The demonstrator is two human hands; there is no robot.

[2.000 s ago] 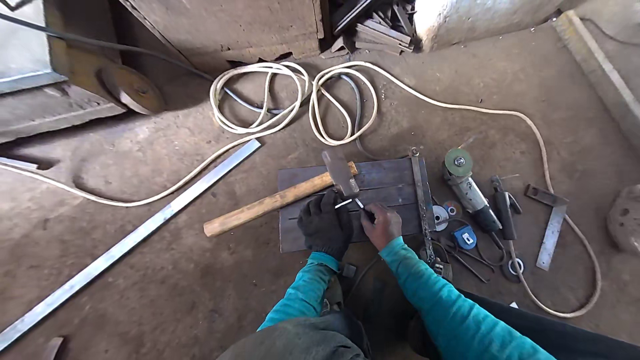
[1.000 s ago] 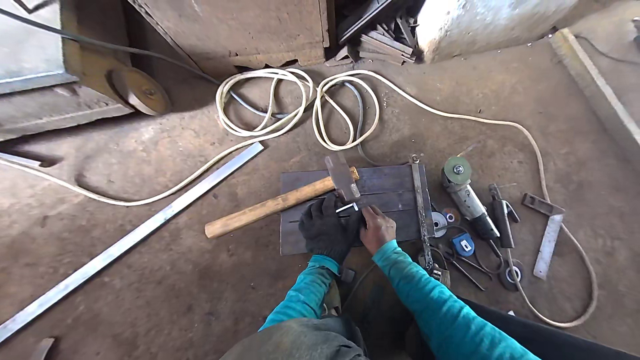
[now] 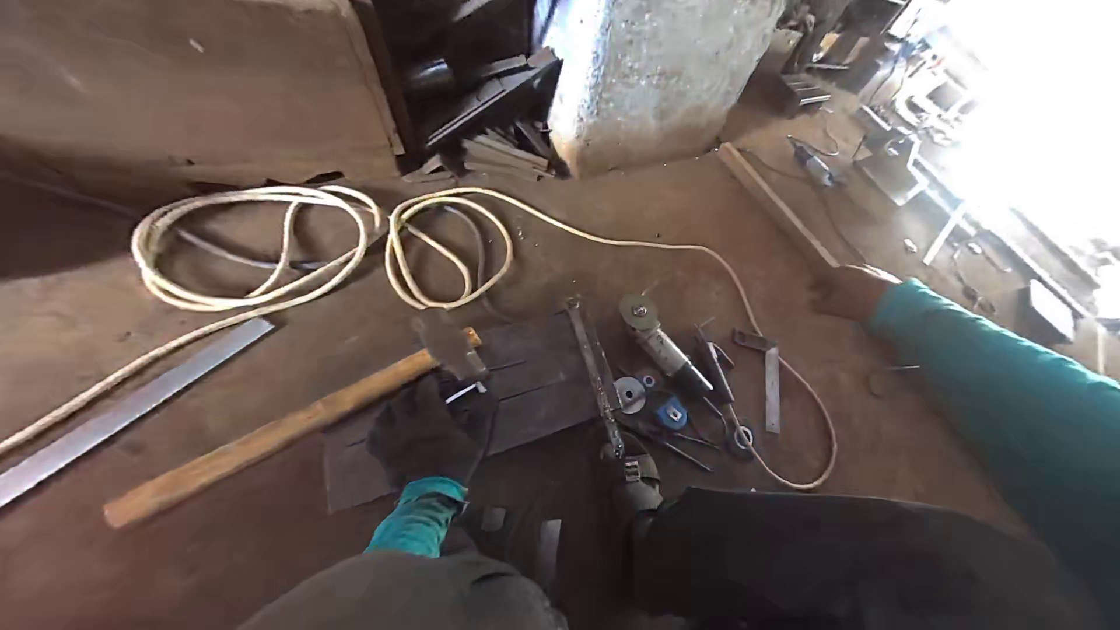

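My left hand [image 3: 429, 429], in a dark glove, is closed around a small light-coloured rod [image 3: 465, 393] beside the head of a wooden-handled sledgehammer [image 3: 289, 426]. Both lie over a dark metal plate [image 3: 542, 376] on the floor. My right hand [image 3: 844, 291], bare, reaches far out to the right, near the lower end of a long light-coloured bar [image 3: 779, 206]; its fingers are dark and blurred, so whether it holds anything cannot be told. An angle grinder [image 3: 663, 346], a blue tape measure [image 3: 672, 412] and a steel square [image 3: 772, 385] lie between my hands.
Coiled pale cable [image 3: 254, 302] runs across the floor behind the plate. A flat metal bar [image 3: 131, 411] lies at the left. Beyond stand a concrete pillar [image 3: 656, 79] and stacked metal offcuts [image 3: 503, 153]. An electrode holder [image 3: 716, 367] lies beside the grinder.
My right hand has left the plate, where it was beside my left hand, and moved far to the right. My left hand stays by the hammer head. The view has swung right.
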